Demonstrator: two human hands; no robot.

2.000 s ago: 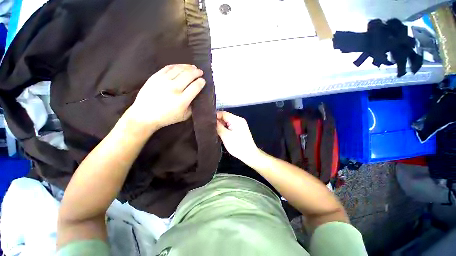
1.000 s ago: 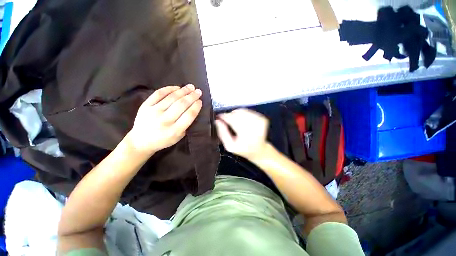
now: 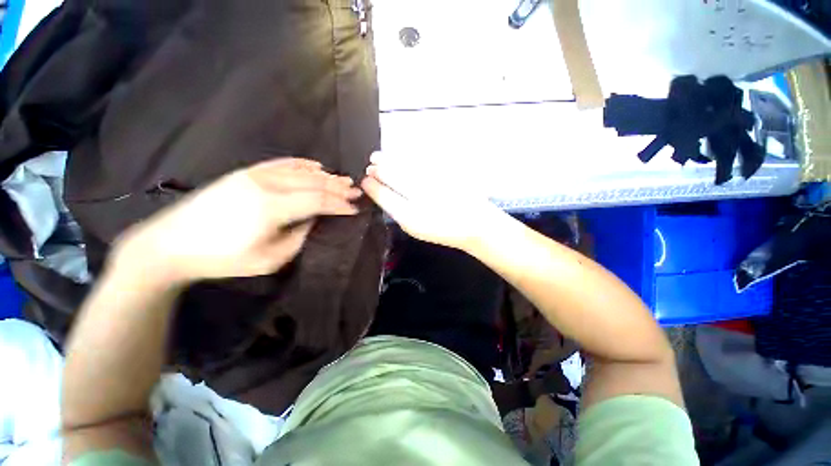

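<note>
A large dark brown garment (image 3: 210, 100) covers the left of the table and hangs over my lap. Its waistband (image 3: 357, 118) runs down its right edge. My left hand (image 3: 241, 218), blurred, is over the garment with its fingertips at the waistband; whether they grip it is unclear. My right hand (image 3: 424, 205) reaches in from the right, its thumb and fingertips closed on the waistband's outer edge, beside the left fingertips. Small metal machine parts (image 3: 359, 11) show at the top of the waistband.
A tan strip (image 3: 578, 55), a small metal tool (image 3: 524, 12) and bunched black fabric strips (image 3: 683, 118) lie on the white table (image 3: 474, 136). The white machine body (image 3: 729, 32) is at top right. Blue bins (image 3: 702, 264) stand below. White cloth (image 3: 32, 382) is at lower left.
My right hand has moved up and left to the waistband edge, close to my left fingertips. My left hand has turned flatter. The view has shifted, showing more of the machine and the metal tool.
</note>
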